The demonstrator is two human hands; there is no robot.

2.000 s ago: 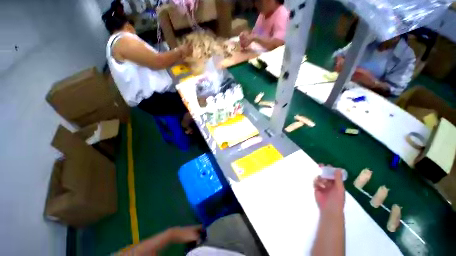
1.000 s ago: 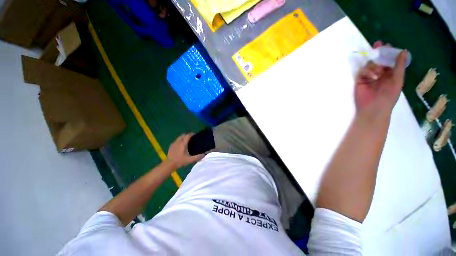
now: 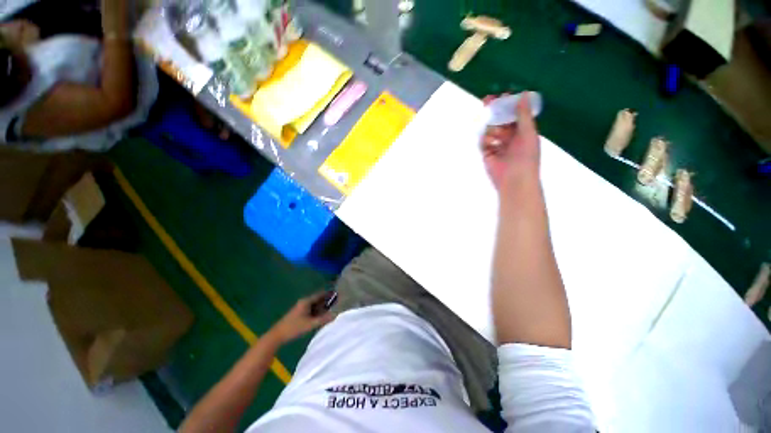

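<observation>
My right hand (image 3: 513, 152) is raised over the far edge of the white worktop sheet (image 3: 440, 220). It is closed around a small translucent white glue bottle (image 3: 516, 108), which lies roughly level in the fingers. My left hand (image 3: 303, 318) is low beside my lap and holds a small dark device (image 3: 325, 301), partly hidden by the hand. Several tan housings lie on the green conveyor belt (image 3: 583, 93) to the right of the bottle, one of them nearest (image 3: 621, 132), along a thin white strip (image 3: 713, 211). The bottle does not touch them.
An orange-yellow packet (image 3: 369, 144), a pink object (image 3: 345, 103), yellow papers (image 3: 300, 89) and labelled bottles (image 3: 241, 42) lie at the left. A blue stool (image 3: 287, 218) stands below the bench edge. A person (image 3: 72, 93) is at upper left. Cardboard boxes (image 3: 110, 304) stand on the floor.
Since one second ago the view has tilted up and swung right, showing more belt and the person at left. The dark device shows less. Both hands keep their hold.
</observation>
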